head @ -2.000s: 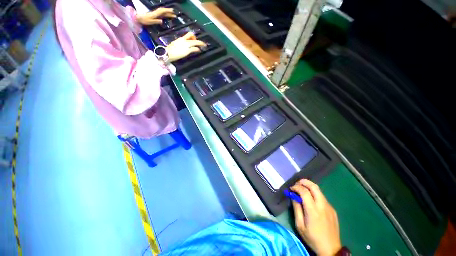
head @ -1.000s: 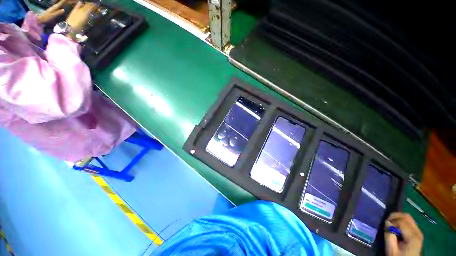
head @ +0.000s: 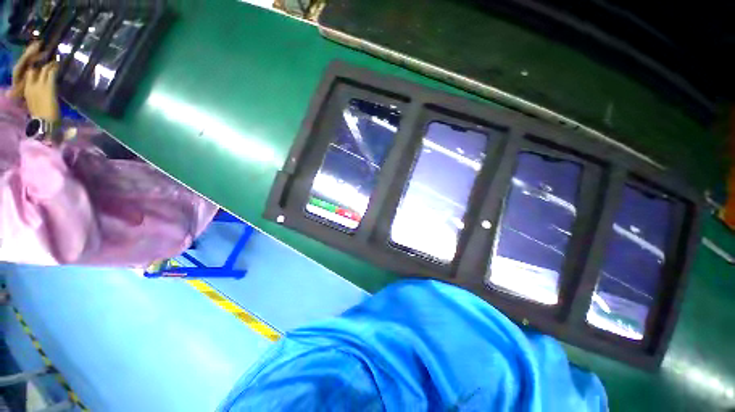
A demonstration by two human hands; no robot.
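A black foam phone tray [head: 486, 225] lies flat and slanted on the green bench in front of me. Several smartphones lie in its slots, screens up. The leftmost phone [head: 355, 165] shows green and red patches at its lower end. The second phone [head: 440, 193], the third phone [head: 533, 229] and the rightmost phone [head: 633, 261] have pale lower parts with glare on them. My blue sleeve [head: 419, 350] covers the bottom centre. Neither of my hands is in the picture.
A person in a pink smock [head: 89, 197] sits at the left, one hand by another phone tray [head: 121, 68]. A blue stool [head: 222, 253] stands below. A metal-edged ledge [head: 483, 72] runs behind my tray. A thin pale stick [head: 718, 250] lies at the right.
The view has shifted, so the tray appears higher in the picture. My right hand with the blue item has left the picture. The leftmost phone now shows green and red patches.
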